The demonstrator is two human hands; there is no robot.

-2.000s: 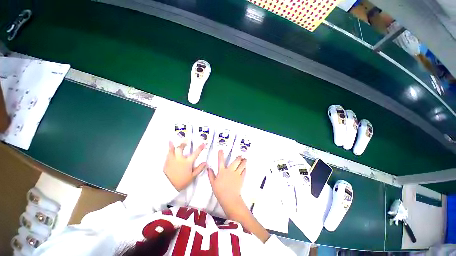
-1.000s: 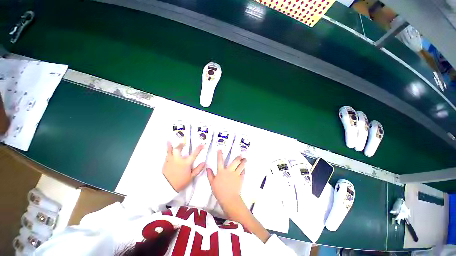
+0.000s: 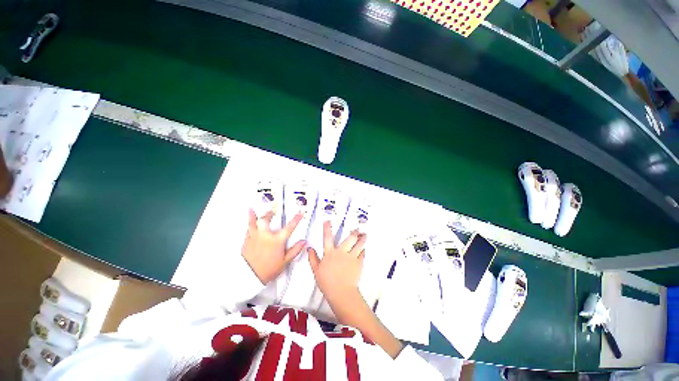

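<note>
Several white handsets lie side by side on a white paper sheet [image 3: 205, 249] in front of me, heads away from me; the leftmost handset [image 3: 269, 195] and the rightmost handset [image 3: 361, 213] show their panels. My left hand [image 3: 269, 249] lies over the two left handsets with fingers spread, fingertips just below their panels. My right hand [image 3: 339, 268] lies over the two right handsets, fingers spread, fingertips on their faces. Neither hand is closed around a handset. The handsets' lower parts are partly hidden by my hands and shirt.
One handset [image 3: 333, 130] lies on the dark green belt [image 3: 417, 160], with three more grouped at right. Right of my hands are two handsets on paper, a pen [image 3: 391, 269], a mobile phone [image 3: 479, 262] and another handset [image 3: 505, 303]. A carton of handsets [image 3: 56, 327] is lower left.
The handsets on the belt have shifted to the right. My hands stay in nearly the same place on the handsets. The lit parts on the handset panels look different.
</note>
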